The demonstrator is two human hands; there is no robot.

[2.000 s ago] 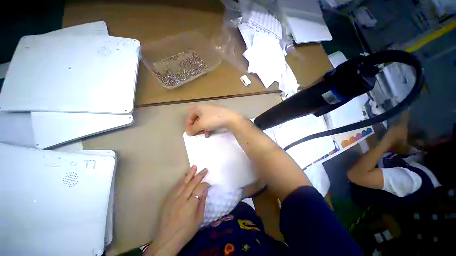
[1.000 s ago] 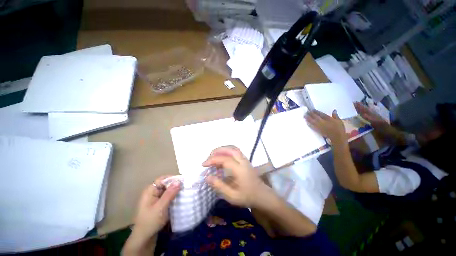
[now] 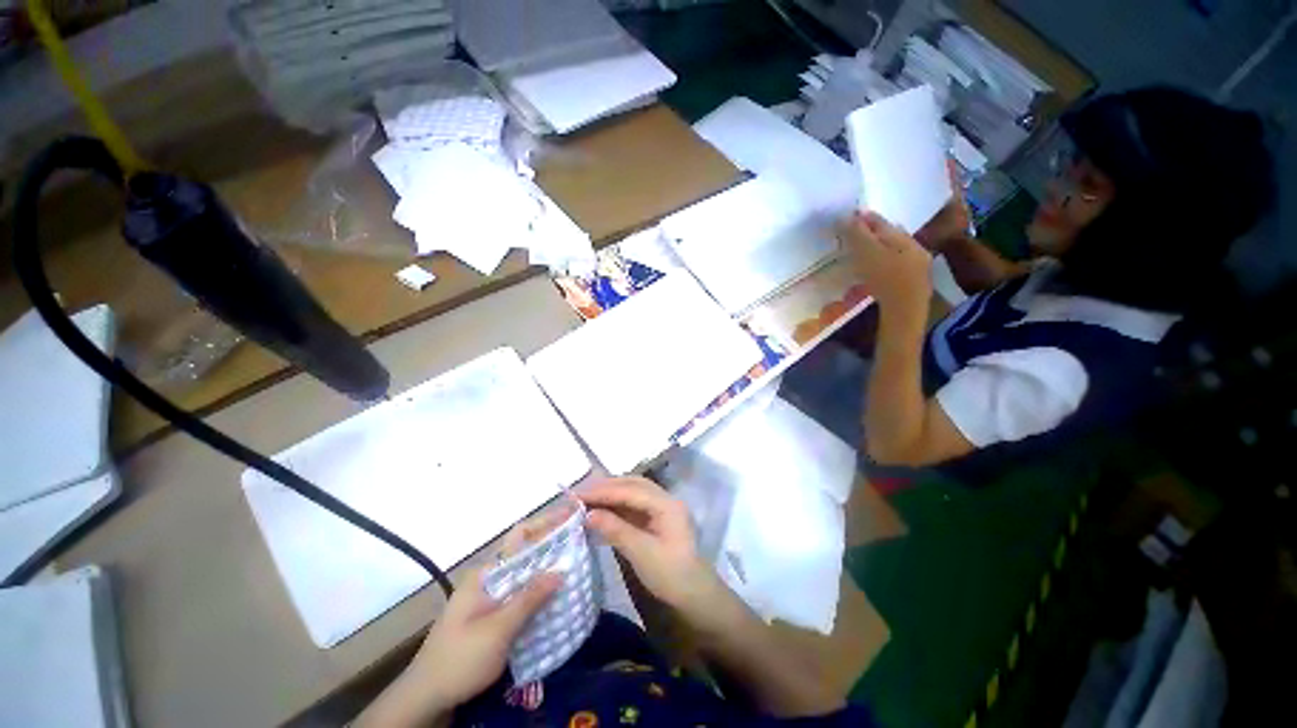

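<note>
A bent white pad sheet with rows of raised dots (image 3: 552, 603) is held above my lap. My left hand (image 3: 484, 626) grips its left side, thumb on top. My right hand (image 3: 643, 529) is at its upper right corner, fingertips pinched together; whether they hold a small pad or the sheet edge is unclear. A flat white device back cover (image 3: 427, 484) lies on the bench just beyond my hands. The black electric screwdriver (image 3: 263, 299) hangs over the bench at the left, its cord looping across the cover.
White panels lie over colourful printed sheets (image 3: 615, 285) at the right. Stacked devices (image 3: 50, 413) are at the left edge. A loose white sheet pile (image 3: 462, 192) and plastic bag lie behind. At right, a coworker (image 3: 1024, 341) holds a white panel (image 3: 899, 157).
The view has turned right. The pad sheet stays in my hands; my right hand has moved to its upper corner. The coworker has lifted a white panel.
</note>
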